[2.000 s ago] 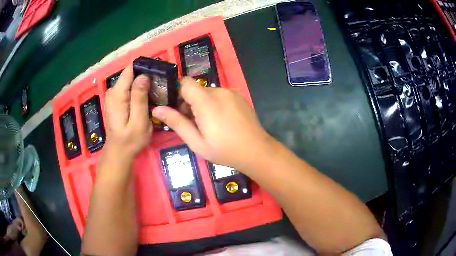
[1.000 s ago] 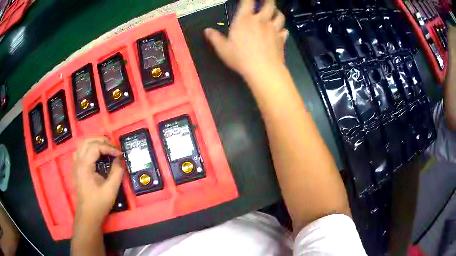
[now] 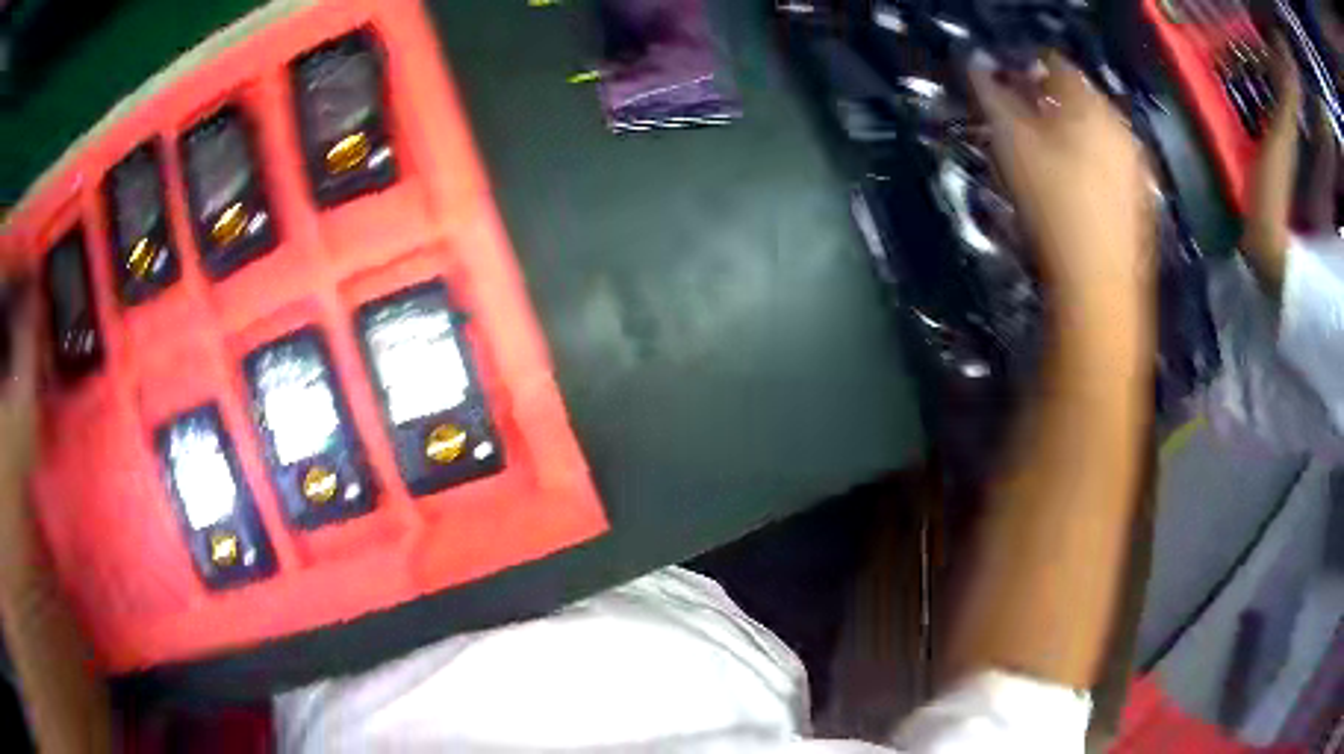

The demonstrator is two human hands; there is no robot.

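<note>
My right hand (image 3: 1061, 155) is over the glossy black blister tray (image 3: 943, 221) at the upper right. It is blurred, and I cannot tell if its fingers hold anything. My left hand (image 3: 18, 332) is cut off by the left edge, beside the red-orange foam tray (image 3: 509, 427); its fingers are too blurred to read. The foam tray holds several black handheld units with gold discs. One unit (image 3: 347, 115) lies in the upper row at the right end. Another unit (image 3: 431, 386) lies in the lower row with a bright screen.
A dark purple smartphone (image 3: 666, 67) lies on the dark green mat (image 3: 693, 295) between the trays. Another person's arm (image 3: 1275, 170) reaches in at the far right, near a second red tray (image 3: 1201, 74). The bench's front edge runs above my white clothing.
The view has shifted right. My right hand has moved from over the smartphone to the blister tray. My left hand has left the lower-row unit and is at the left picture edge.
</note>
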